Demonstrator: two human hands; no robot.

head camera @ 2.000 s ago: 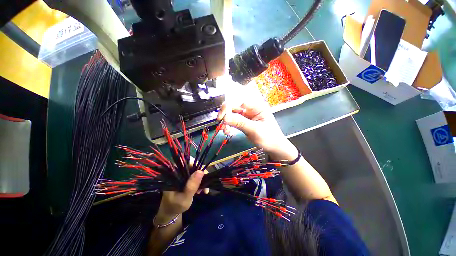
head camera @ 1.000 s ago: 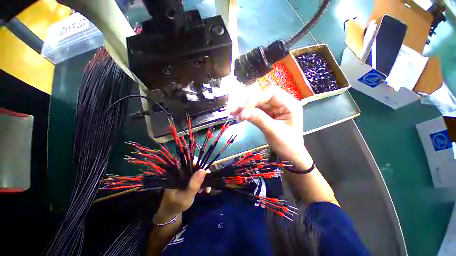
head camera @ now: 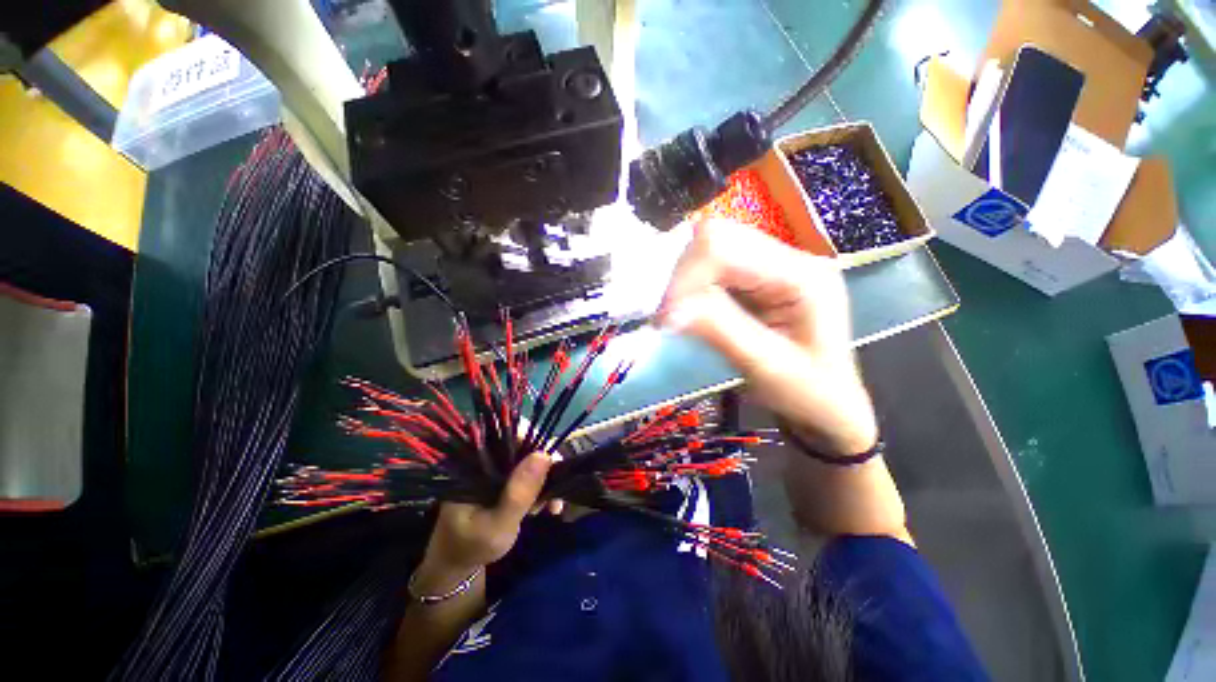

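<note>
My left hand (head camera: 500, 513) is closed around a bunch of two-core cables (head camera: 494, 460), which fan out to both sides and upward. Their ends split into red and black wires with pale tips. Some ends on the right carry thicker red pieces. My right hand (head camera: 767, 327) is right of the fanned ends, apart from them, its thumb and fingertips close together in the lamp glare; whether they hold a small piece cannot be told. It is just below the parts box (head camera: 911, 235), with red pieces (head camera: 750, 207) on the left and dark purple pieces (head camera: 847, 197) on the right.
The black crimping machine (head camera: 487, 147) stands behind the bunch, with a bright lamp (head camera: 694, 167) beside it. A long hank of black cables (head camera: 260, 333) lies left. A phone (head camera: 1038, 127) rests on an open carton (head camera: 1027, 247) at right. A clear box (head camera: 200, 107) sits top left.
My right hand has moved right, away from the wire ends, towards the parts box. My left hand still holds the bunch. The view has shifted slightly.
</note>
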